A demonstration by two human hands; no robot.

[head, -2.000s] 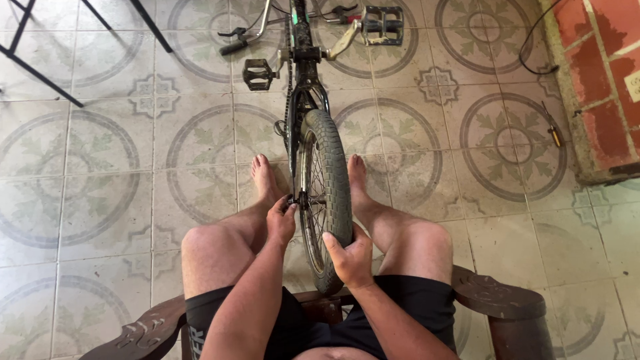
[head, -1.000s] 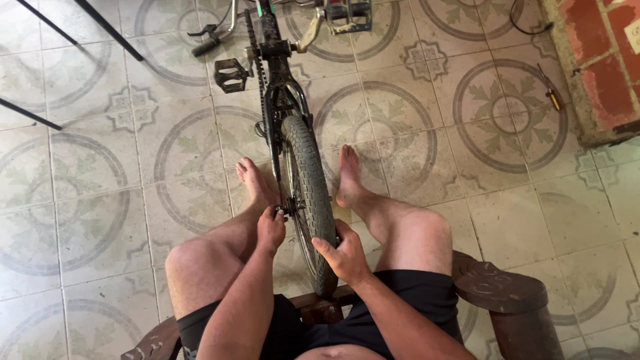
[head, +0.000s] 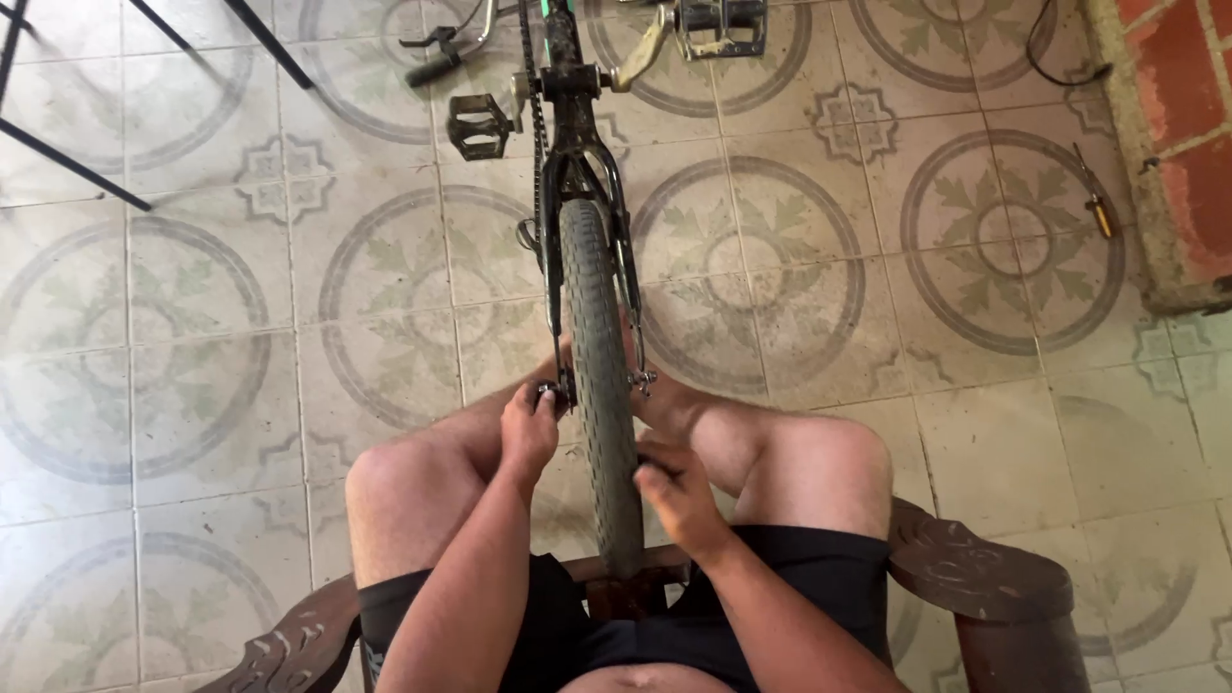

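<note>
A bicycle wheel with a black knobbly tire (head: 599, 385) stands upright between my knees, set in the black rear fork of the bicycle frame (head: 575, 135). At its left side my left hand (head: 531, 423) has its fingers on the axle end by the chain side; what they grip there is too small to tell. My right hand (head: 679, 486) is at the right side of the tire, low down, with its fingers curled and blurred; a firm hold does not show. On the right fork end sits the axle nut (head: 643, 378), with no hand on it.
Bicycle pedals (head: 478, 127) and a handlebar grip (head: 433, 72) lie beyond the wheel. A yellow-handled screwdriver (head: 1099, 217) is on the tiled floor near a brick ledge (head: 1189, 192). Carved wooden chair arms (head: 982, 568) flank me. Thin black metal legs (head: 269, 43) stand at top left.
The wheel and bicycle frame have swung more upright, so the right fork end now shows. My right hand has shifted from the top of the tire to its right side.
</note>
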